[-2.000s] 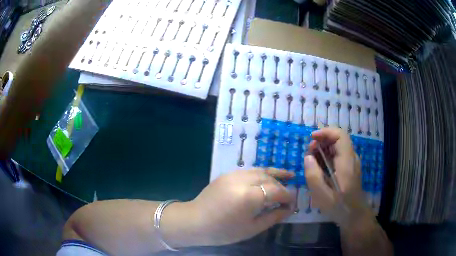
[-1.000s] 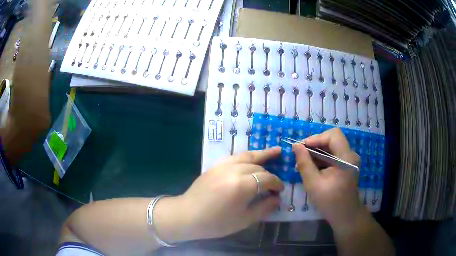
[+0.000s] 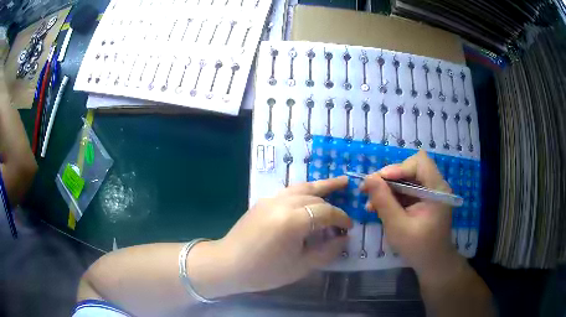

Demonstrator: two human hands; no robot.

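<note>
A white board (image 3: 267, 186) with rows of dark dumbbell-shaped parts (image 3: 366, 124) lies in front of me. A blue dotted sheet (image 3: 397, 158) lies over its lower middle. My right hand (image 3: 413, 213) holds silver tweezers (image 3: 428, 192) like a pen, tips pointing left onto the blue sheet. My left hand (image 3: 288, 238), with a ring and a bracelet, rests on the board's lower left, index finger extended to the sheet near the tweezer tips. Its other fingers are curled; whether they hold anything is hidden.
A second white board (image 3: 167, 46) lies upper left. A zip bag (image 3: 85, 170) with green labels, pens (image 3: 43, 99) and a pile of metal pieces (image 3: 37, 52) on cardboard are at left. Tall board stacks (image 3: 527, 161) stand at right. Another person's arm (image 3: 15, 142) shows at the left edge.
My right hand has brought the tweezers down to the blue sheet, pointing left, and they have since stayed near there. The other person's arm has moved back left, uncovering the pens.
</note>
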